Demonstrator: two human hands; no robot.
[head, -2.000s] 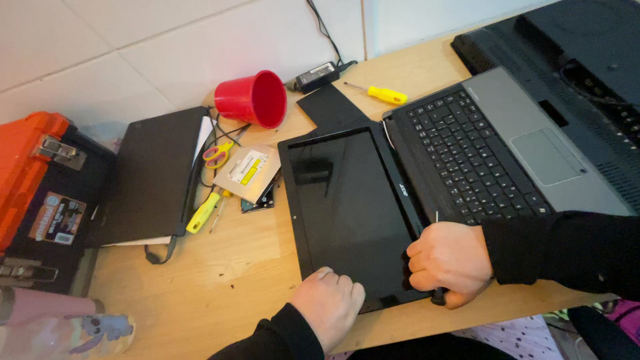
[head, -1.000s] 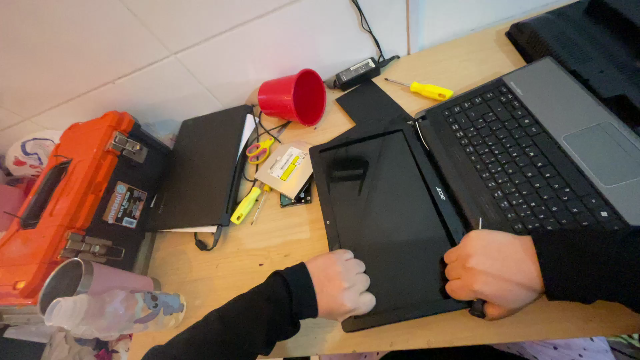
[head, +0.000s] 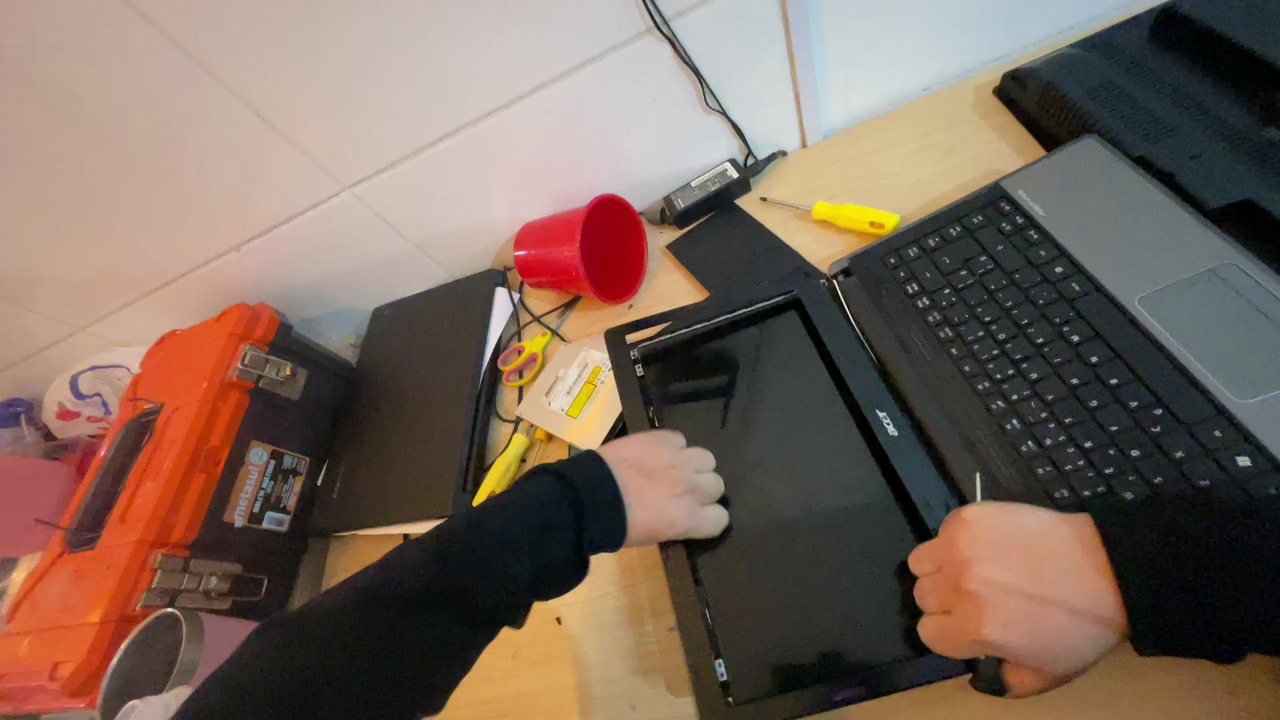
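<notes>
An Acer laptop lies opened flat, its screen panel (head: 790, 480) face up at the centre and its keyboard (head: 1060, 350) at the right. The black screen bezel (head: 690, 640) stands partly off the panel along its left and top edges. My left hand (head: 665, 488) grips the bezel's left side, fingers curled over its edge. Closed round a screwdriver is my right hand (head: 1020, 590), at the panel's lower right near the hinge side; the thin metal shaft (head: 978, 487) sticks up above the fist and a dark handle end shows below it.
Behind the laptop are a yellow screwdriver (head: 855, 217), a power adapter (head: 705, 193) and a red cup (head: 583, 250) on its side. To the left lie scissors (head: 524, 358), an optical drive (head: 570, 393), another yellow-handled tool (head: 503, 468), a closed black laptop (head: 410, 400) and an orange toolbox (head: 180, 430).
My left hand has moved up the left side of the screen from its lower corner. The bezel has come away along the left and top edges. The view has shifted.
</notes>
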